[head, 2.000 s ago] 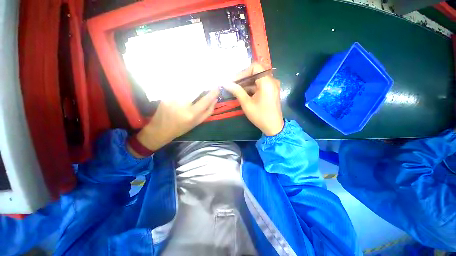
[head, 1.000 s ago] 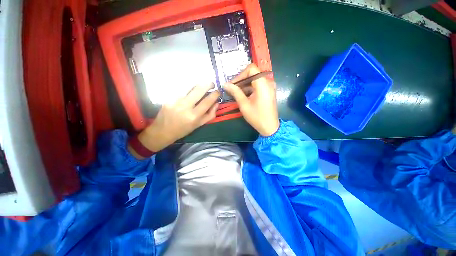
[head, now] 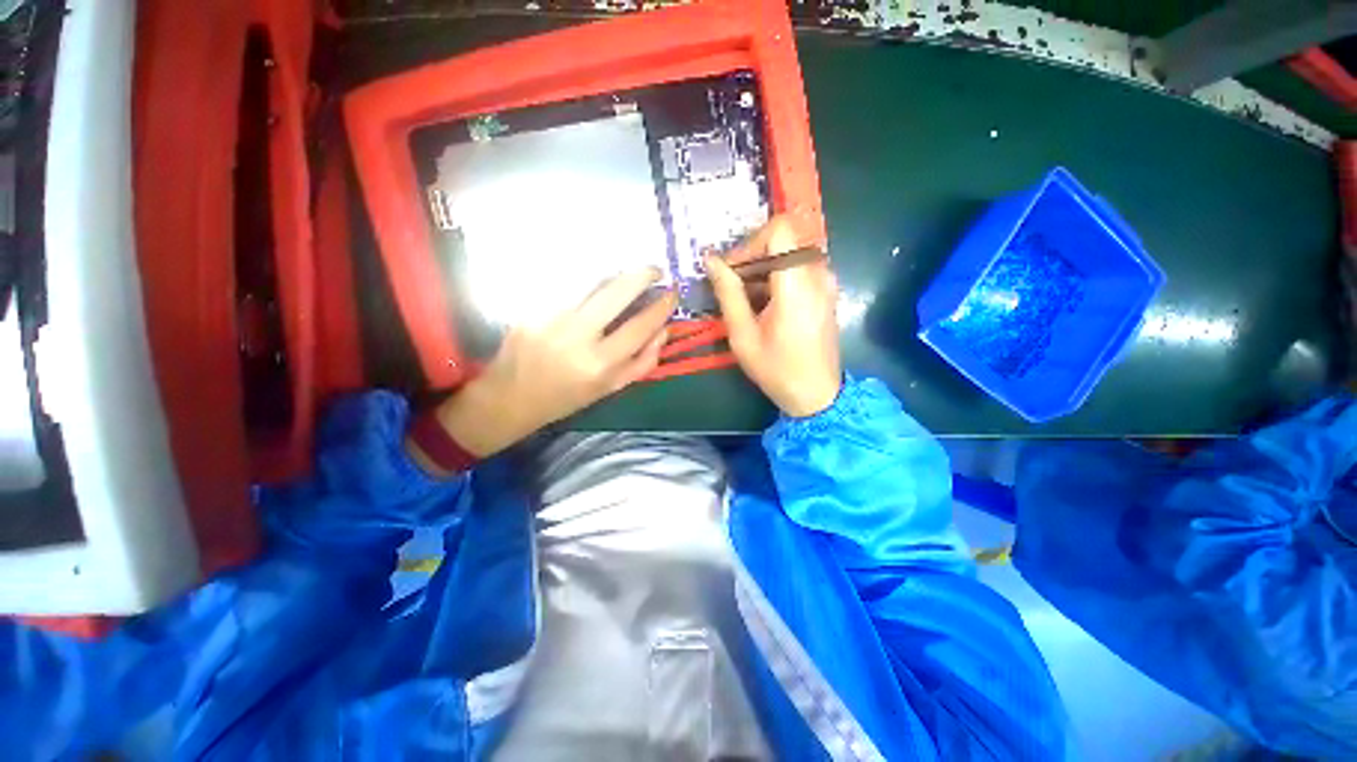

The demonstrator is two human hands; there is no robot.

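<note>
The open-backed tablet unit [head: 521, 201] lies in a red-orange holding frame [head: 390, 223]. Its silver-white battery glares strongly. The main board [head: 714, 171] is at the tablet's right end. My right hand [head: 784, 320] holds dark tweezers [head: 777, 264] over the board's lower part; their tip is hard to make out. My left hand [head: 558, 365] rests over the tablet's lower edge, its fingertips close to the board's lower left part. Whether it holds a small piece is hidden by the fingers.
A blue parts bin [head: 1042, 298] with small dark-blue contents stands on the green bench [head: 893, 119] at right. Red frames [head: 194, 298] and a white frame [head: 127, 447] are stacked at left. Another person's blue sleeve [head: 1191, 521] is at lower right.
The whole view has shifted, so tablet and bin appear slightly lower and the tablet further right. The battery glare is smaller than two seconds ago. Both hands stay at the board's lower part.
</note>
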